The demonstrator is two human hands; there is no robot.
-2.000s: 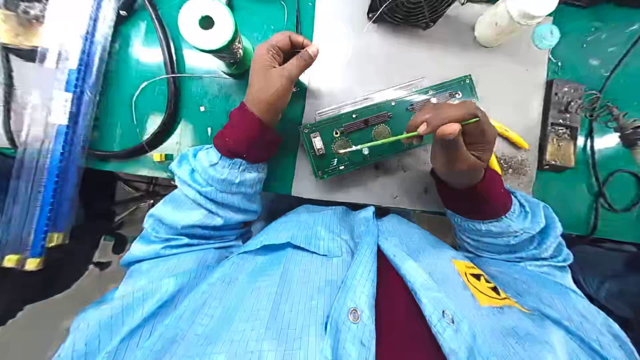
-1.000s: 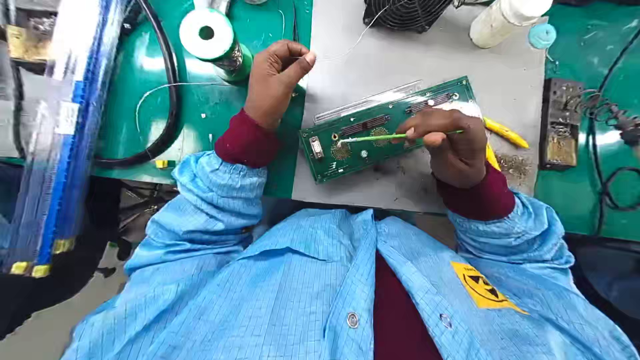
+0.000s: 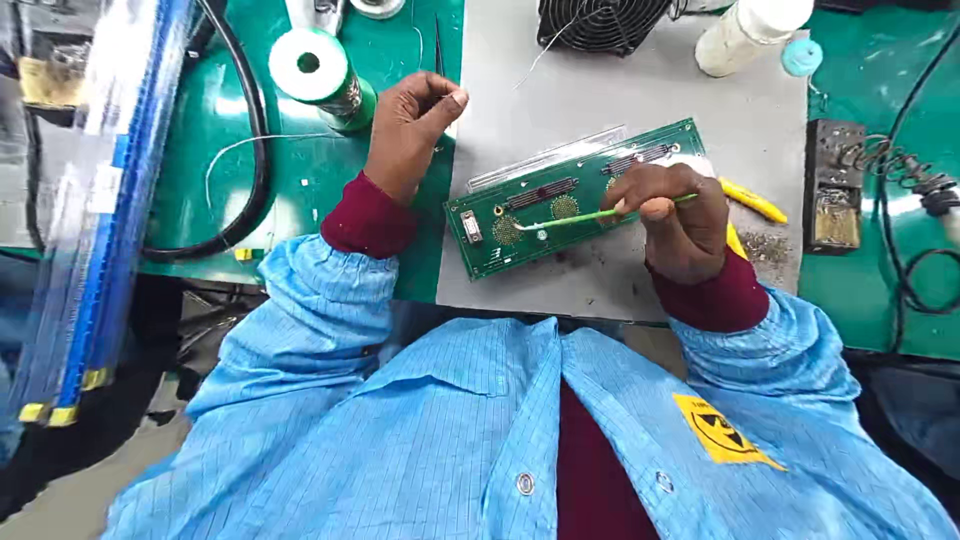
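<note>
My right hand (image 3: 671,217) holds a thin green stick-like brush (image 3: 574,219), its pale tip at a round cluster of solder pads on a green printed circuit board (image 3: 495,259). The board lies slightly tilted on a grey mat (image 3: 540,300), with dark connectors and a small white-faced connector (image 3: 471,226) on it. My left hand (image 3: 412,131) is raised left of the board, thumb and forefinger pinched together; whether something fine is between them cannot be told. Beside it stands a solder wire spool (image 3: 322,75).
A black fan (image 3: 604,22) and white bottle (image 3: 750,37) stand behind the board. To the right are yellow-handled pliers (image 3: 752,201), partly hidden, and a soldering iron stand (image 3: 832,187). A black cable (image 3: 251,180) and clear plastic tubes (image 3: 112,187) lie left.
The brush tip was on the same end of the board in both earlier frames and has shifted only slightly. My left hand stays pinched in about the same place.
</note>
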